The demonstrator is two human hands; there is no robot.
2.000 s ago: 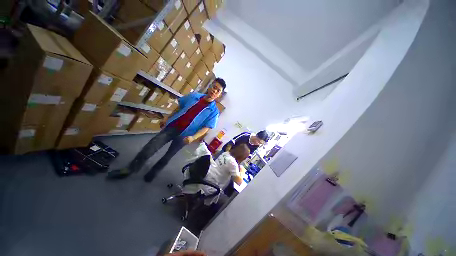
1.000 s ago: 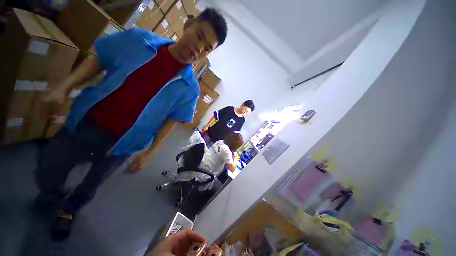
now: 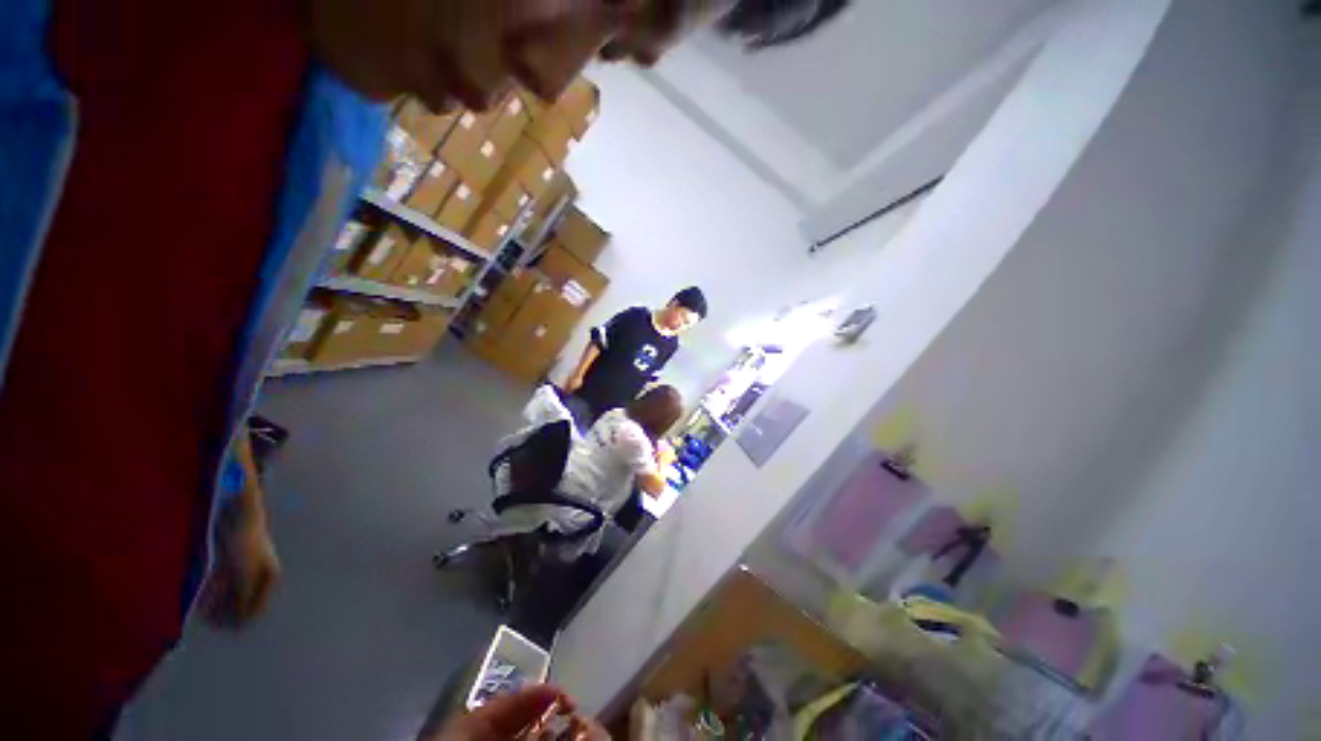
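Note:
My left hand [image 3: 496,718] shows at the bottom edge, blurred and mostly cut off. Its fingertips are closed on a small copper-coloured part [image 3: 562,720], whose exact shape I cannot tell. My right hand cannot be made out in the picture. A white-rimmed carton [image 3: 509,667] with small things inside is just beyond my left hand.
A person in a blue shirt [image 3: 313,188] over red fills the left side, very close. Two coworkers are at a far desk, one seated on a black chair [image 3: 533,466]. Cartons [image 3: 533,322] stand behind. A wooden desk [image 3: 739,637] and clipped pink slips [image 3: 866,514] are at right.
The person in the blue shirt has come much closer, from the back to right beside me. My left hand with the copper-coloured part has come into clearer view, then sunk slightly lower.

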